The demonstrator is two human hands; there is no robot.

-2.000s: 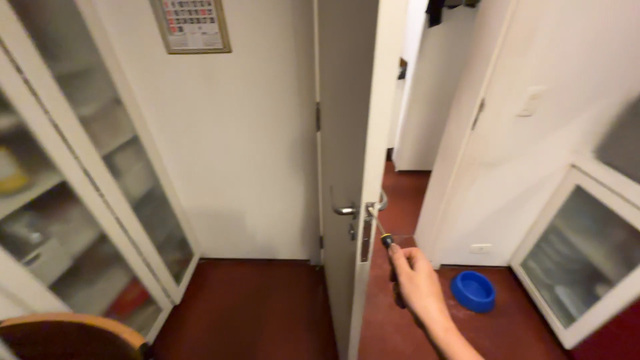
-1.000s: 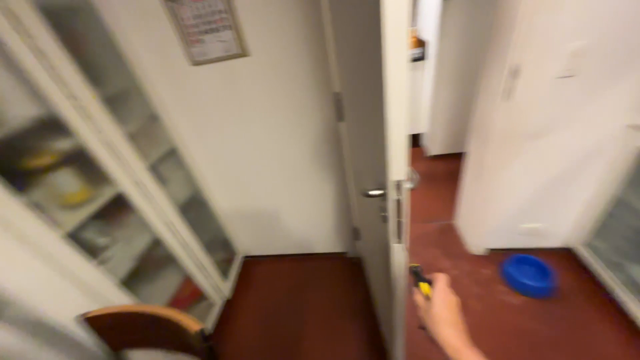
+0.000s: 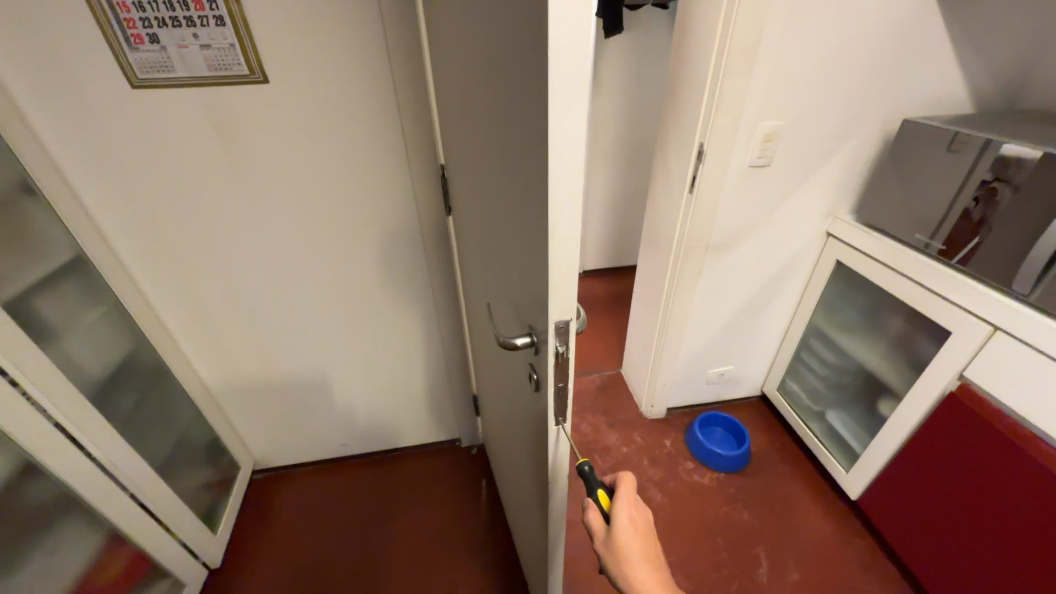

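Note:
My right hand [image 3: 625,536] grips the black and yellow handle of a screwdriver [image 3: 594,487] at the lower middle of the head view. Its thin shaft points up and left, and the tip is at the lower end of the metal lock faceplate [image 3: 562,371] on the edge of a door [image 3: 499,247]. Whether the tip sits in a screw cannot be told. Above and left of the tip are the metal lever handle [image 3: 515,340] and a keyhole escutcheon [image 3: 533,377]. My left hand is out of view.
A blue pet bowl [image 3: 718,442] sits on the red floor right of the door. Beyond it are a glass-fronted cabinet [image 3: 866,363] and a microwave oven [image 3: 949,198]. The door frame [image 3: 672,206] has a strike plate. At left stands a tall glazed cabinet [image 3: 124,297]; a framed calendar hangs on the wall.
Two seconds ago the screwdriver tip was near the top of the faceplate, by the lever; now it is at the bottom end. One second ago the hand held the screwdriver lower, away from the plate.

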